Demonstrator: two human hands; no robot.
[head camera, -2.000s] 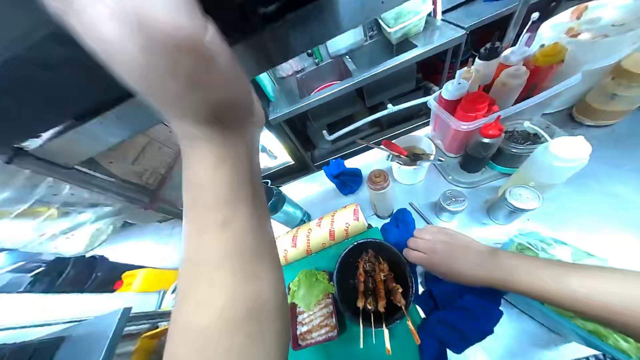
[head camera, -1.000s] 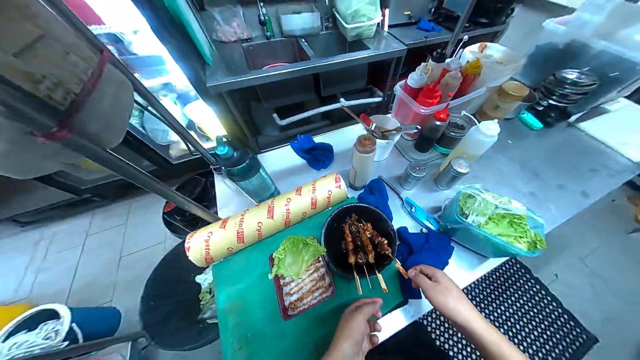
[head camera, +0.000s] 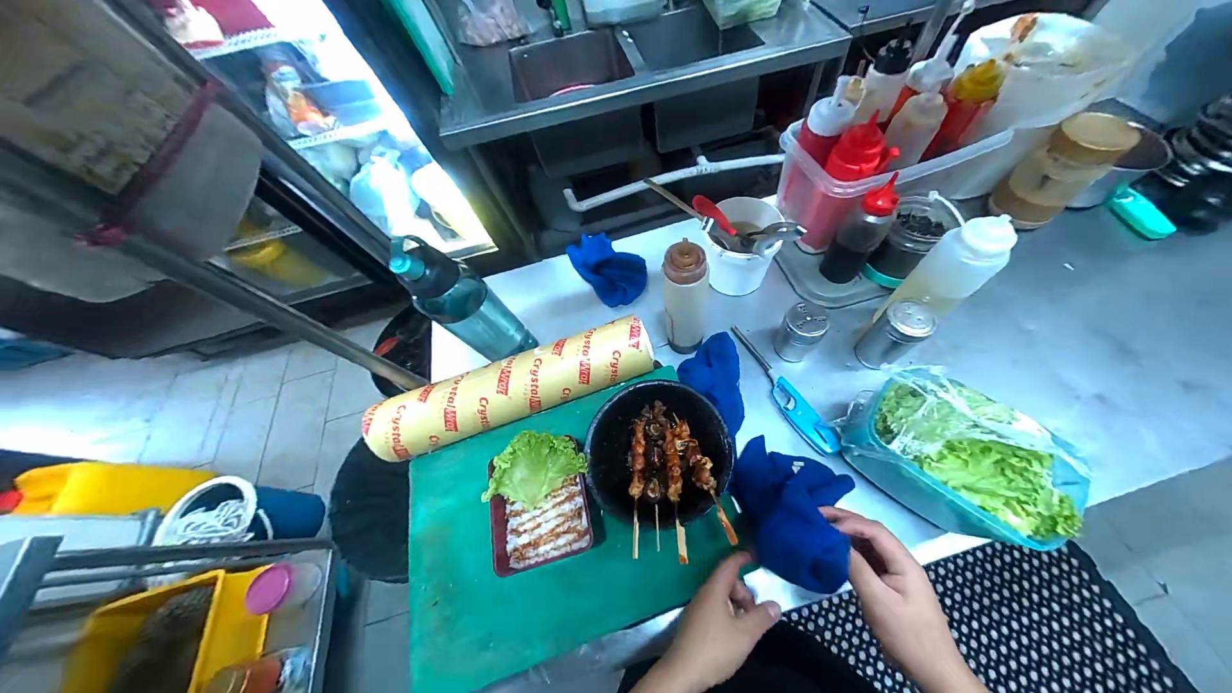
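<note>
Several meat skewers (head camera: 664, 462) lie in a round black bowl (head camera: 707, 404), their stick ends over its near rim, on a green cutting board (head camera: 452, 597). Left of the bowl, a dark red tray (head camera: 500, 553) holds a lettuce leaf (head camera: 532, 467) and sauce-streaked food (head camera: 549, 525). My left hand (head camera: 717, 616) is at the board's right edge, just below the skewer ends, its fingers curled and nothing visible in them. My right hand (head camera: 890, 587) touches or pinches the edge of a crumpled blue cloth (head camera: 794, 520) right of the bowl; its grip cannot be told exactly.
A cling-wrap roll (head camera: 510, 390) lies along the board's back edge, near a teal bottle (head camera: 467, 303). Behind the bowl stand a sauce bottle (head camera: 685, 298), a white tub (head camera: 741, 260) with utensils and two shakers (head camera: 802, 330). A turquoise-handled tool (head camera: 804, 414) and lettuce container (head camera: 962, 462) are at right.
My left hand, raised across the view two seconds ago, is now low beside the board. My right hand has shifted from near the skewer ends to the blue cloth. The view has swung.
</note>
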